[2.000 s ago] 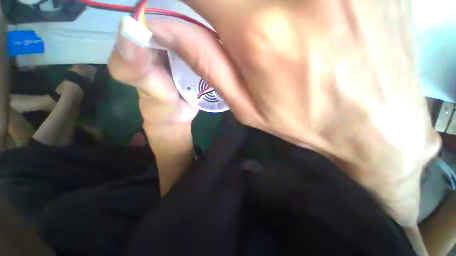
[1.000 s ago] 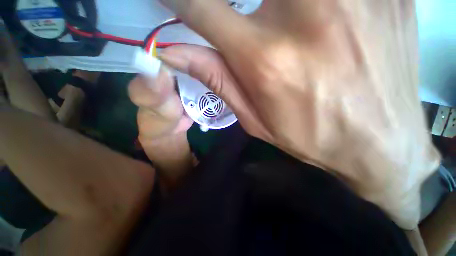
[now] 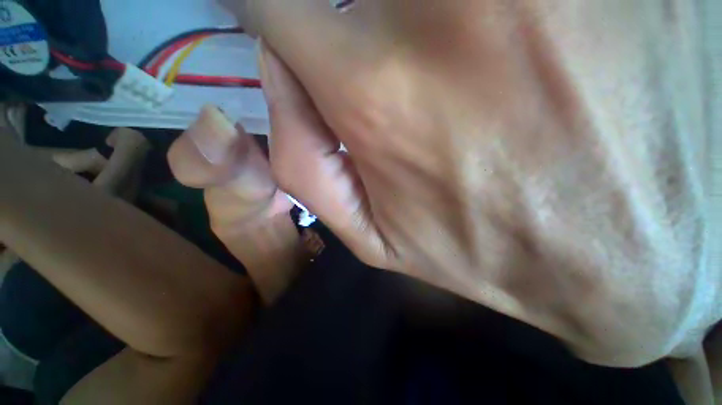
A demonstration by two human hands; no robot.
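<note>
My right hand [image 3: 507, 182] fills the right half, very close to the camera, its back towards me; what its fingers hold is hidden. My left hand [image 3: 237, 182] is left of it, thumb up, around a white housing cover, of which only a sliver [image 3: 303, 213] shows between the hands. A white wire connector plug [image 3: 142, 87] stands free above and left of my left thumb. Its black, red and yellow wires [image 3: 178, 54] run right, under my right hand. A black fan [image 3: 59, 39] with a blue-white label lies at the upper left, its red lead passing behind the plug.
A pale white surface [image 3: 166, 119] lies behind the fan and wires, its edge running across the upper left. Another person's bare arm [image 3: 119, 245] crosses the left side, with another hand [image 3: 123, 150] beyond it. Dark clothing [image 3: 356, 340] fills the bottom middle.
The plug has left my left thumb and moved up and left. The round grille on the cover is now hidden. More of the fan shows, and my right hand looks larger and closer.
</note>
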